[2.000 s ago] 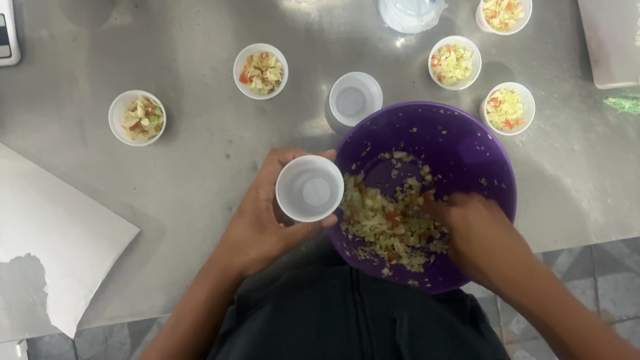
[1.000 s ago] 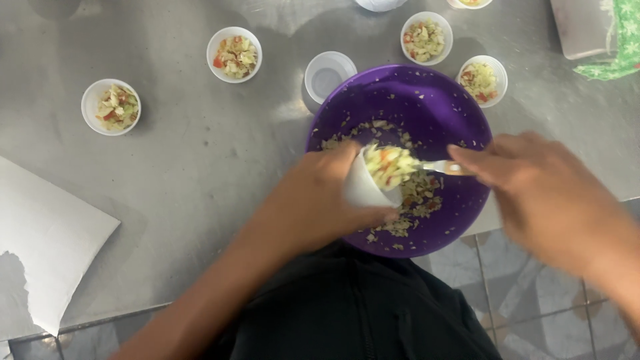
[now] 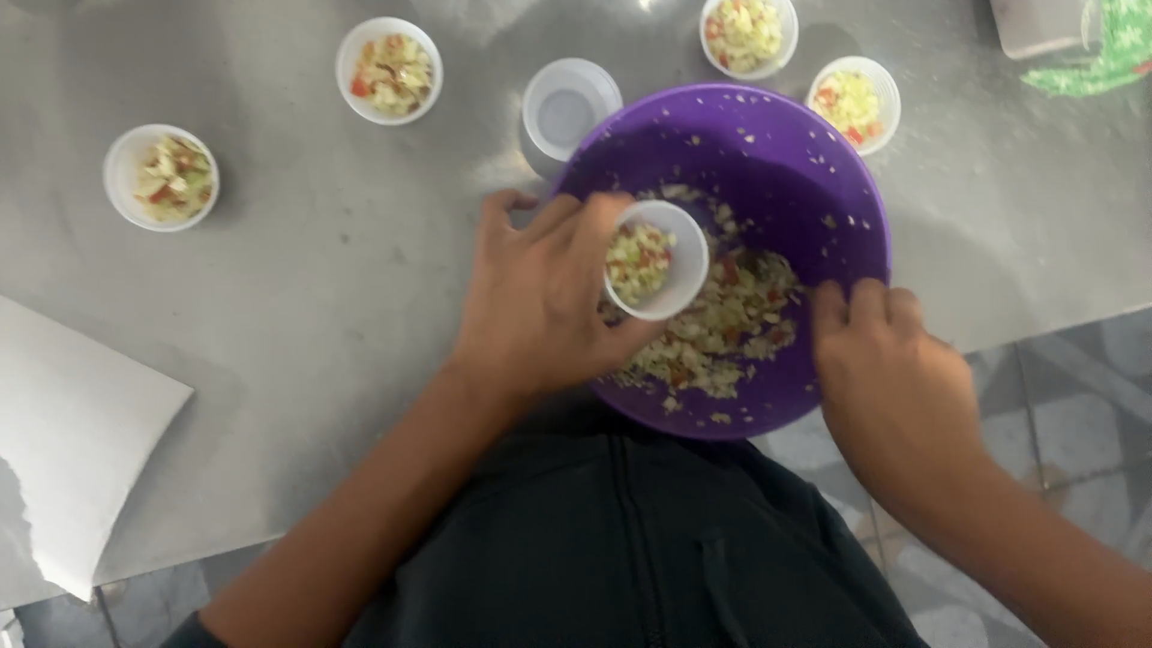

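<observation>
My left hand (image 3: pixel 549 288) holds a white plastic cup (image 3: pixel 661 261) over the left part of a purple bowl (image 3: pixel 855 207); chopped salad lies inside the cup. More chopped salad (image 3: pixel 720 333) covers the bottom of the bowl. At the bowl's right side, my right hand (image 3: pixel 886 360) has its fingers curled over the salad; the spoon it held is hidden behind the fingers. An empty cup (image 3: pixel 571 108) stands just behind the bowl, partly covered by its rim.
Filled cups stand on the metal table (image 3: pixel 297 297): one far left (image 3: pixel 162 178), one back left (image 3: pixel 390 70), one behind the bowl (image 3: pixel 749 34), one back right (image 3: pixel 855 104). A white sheet (image 3: pixel 81 432) lies at left, a metal container (image 3: pixel 1044 22) and green patterned material (image 3: pixel 1102 58) at back right.
The cup in my left hand was empty two seconds ago and now holds salad. My right hand has moved with the spoon from the cup's mouth back to the bowl's right side.
</observation>
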